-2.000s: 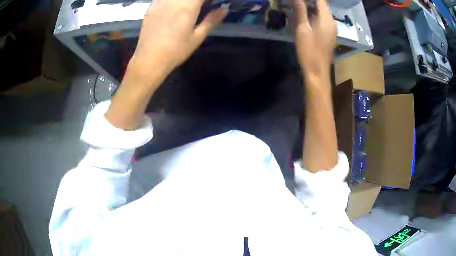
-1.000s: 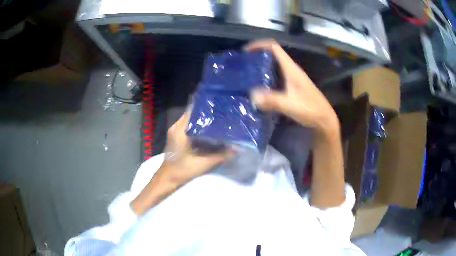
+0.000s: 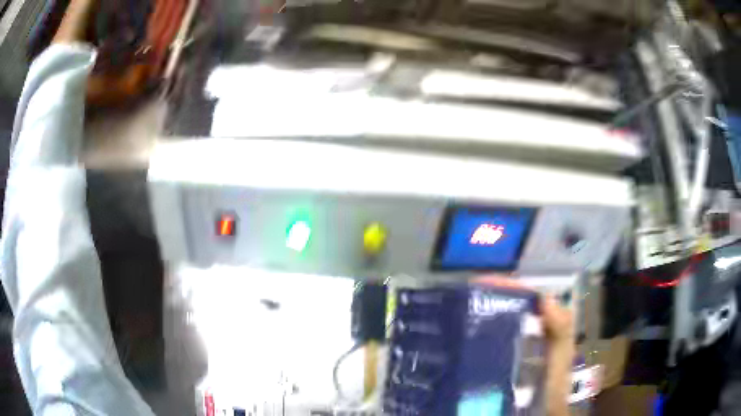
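Note:
My right hand (image 3: 557, 345) grips the right side of a navy retail box (image 3: 491, 349) with pale print, low in the view in front of the machine. Pale glints show at the box's right side; whether film covers it all is too blurred to tell. The box's lower end is cut off by the bottom edge. My left arm reaches up along the left side, and only the wrist or part of my left hand (image 3: 75, 20) shows at the top left corner; its fingers are out of the picture.
The control panel (image 3: 333, 231) with red, green and yellow lights and a blue display spans the middle. A white work surface (image 3: 260, 333) lies below it. Blurred white machine parts stand behind. An open carton (image 3: 609, 361) is at the lower right.
The view has swung up from the lap to the control panel. My left hand has left the wrapped navy packs and moved far up left. My right hand still holds a navy box.

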